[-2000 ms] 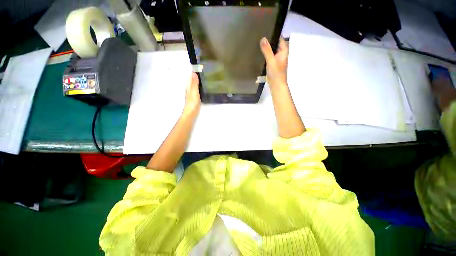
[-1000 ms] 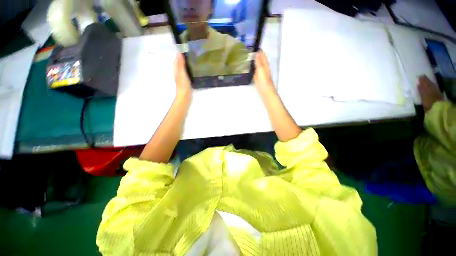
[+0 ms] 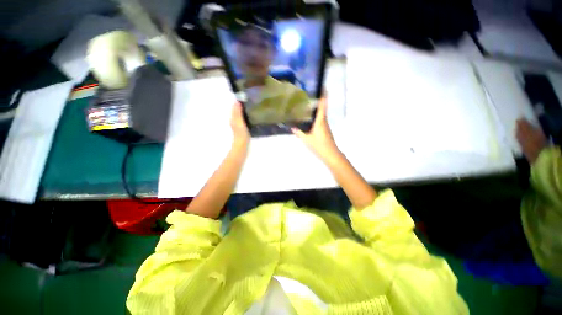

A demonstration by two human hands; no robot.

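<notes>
A black tablet is held upright above the white bench sheet. Its lit screen shows a live camera picture of a person in a yellow smock. My left hand holds the tablet's lower left edge. My right hand holds its lower right corner, with the thumb at the bottom bezel. The fingers behind the tablet are hidden. The frame is blurred.
A dark grey box with a coloured label stands at left, with a cream tape roll on it and a cord. Stacked white sheets lie at right. Another person's hand is at the far right beside a dark device.
The screen has gone from a dim, blurry picture to a live camera picture. My right hand has moved from the tablet's right side down to its lower corner, thumb now at the bottom bezel.
</notes>
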